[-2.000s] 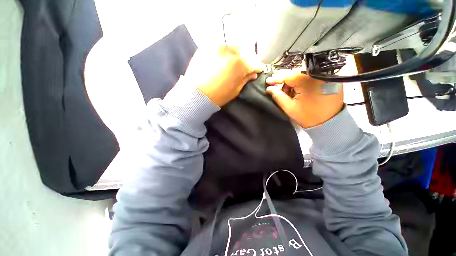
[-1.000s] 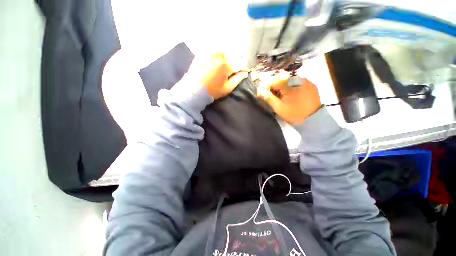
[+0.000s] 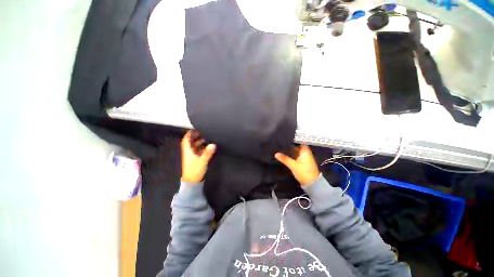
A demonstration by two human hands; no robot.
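Note:
A black cloth panel lies on the white machine table and hangs over its front edge towards my lap. Its upper right border is by the needle area of the sewing machine. My left hand is at the panel's left side at the table edge, thumb and fingers apart in a curve by the cloth. My right hand is at the panel's lower right side, its thumb on the cloth. Whether either hand pinches the cloth cannot be made out.
Large black cloth drapes over the table's left end. A smartphone and dark strap lie at right. A blue crate with dark cloth is below. A white cord crosses the table edge. A plastic packet is at left.
Both hands have moved from beside the needle down to the table's front edge. The panel now lies spread flatter on the table. The view has shifted, with the machine higher in the picture.

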